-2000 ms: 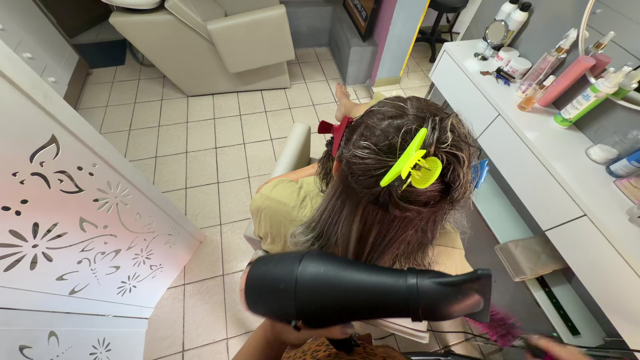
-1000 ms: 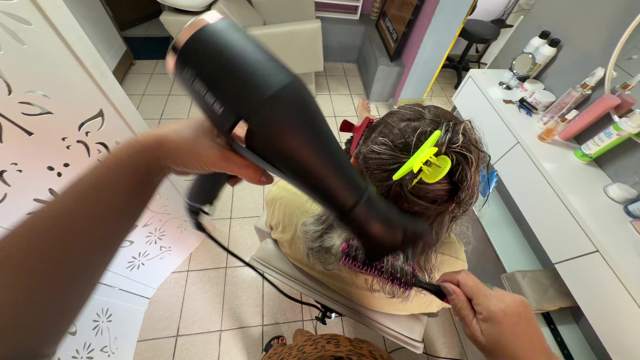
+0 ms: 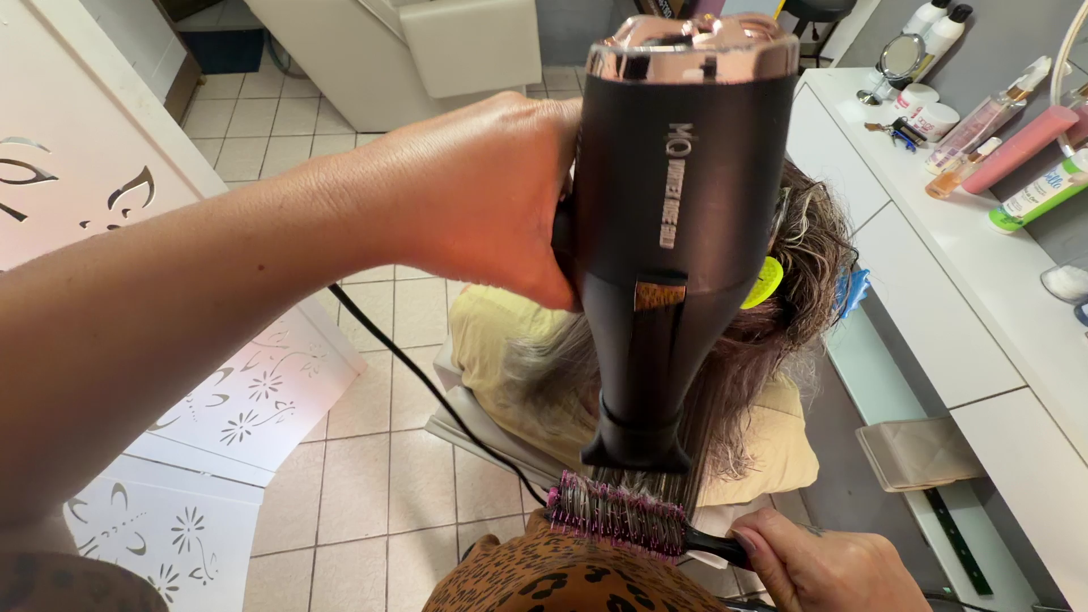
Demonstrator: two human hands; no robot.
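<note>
My left hand [image 3: 501,204] is closed around the handle of a black hair dryer [image 3: 671,195] with a copper-coloured rear end; its nozzle points down. Just below the nozzle is a round hairbrush [image 3: 620,514] with pink bristles, a section of hair spread over it. At the lower right, my right hand [image 3: 820,561] grips the brush's black handle. A seated person's long hair [image 3: 739,399] hangs down behind the dryer. A yellow-green claw clip [image 3: 762,283] and a blue clip [image 3: 851,291] hold the upper hair; the dryer partly covers the yellow-green one.
On the right, a white counter [image 3: 960,221] holds bottles, jars and a small mirror. A white cut-out screen [image 3: 280,382] stands at the left. The dryer's black cord [image 3: 425,382] hangs near the chair. A beige salon chair [image 3: 340,68] stands farther back.
The dryer has swung more upright, nozzle down. My right hand and the round brush have moved down, away from the head, with hair drawn over the bristles.
</note>
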